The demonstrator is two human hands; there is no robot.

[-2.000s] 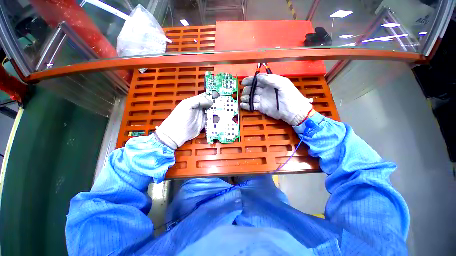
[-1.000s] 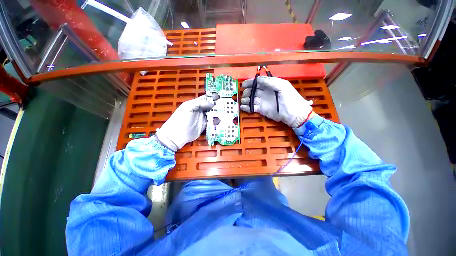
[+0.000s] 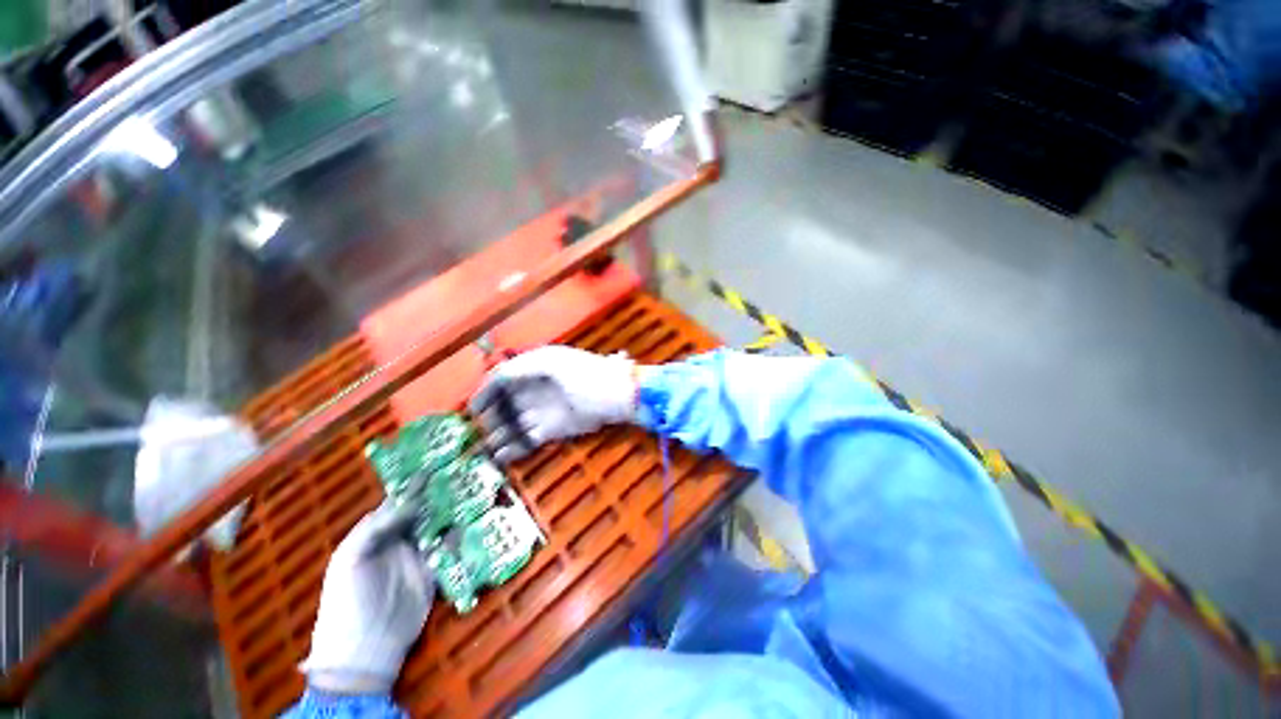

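Note:
A green circuit board panel (image 3: 457,509) with pale patches is held over the orange-red slotted tray (image 3: 590,492). My gloved left hand (image 3: 377,590) grips the panel by its left edge. My gloved right hand (image 3: 555,400) is beside the panel's upper right, with its fingers curled around the dark handles of the cutters (image 3: 500,410). The cutters' jaws are blurred near the shield's edge. The picture is blurred, so fine detail of the board does not show.
The clear shield's orange-red lower edge (image 3: 351,400) crosses over the tray. Behind it are a red sheet (image 3: 464,288), a dark lump (image 3: 583,242) and a white plastic bag (image 3: 190,471). Grey floor with yellow-black tape (image 3: 997,464) lies at right, and dark equipment stands beyond.
The view has swung to the right and tilted, so more floor shows at right. The board now shows a greener face. Both hands still hold their things.

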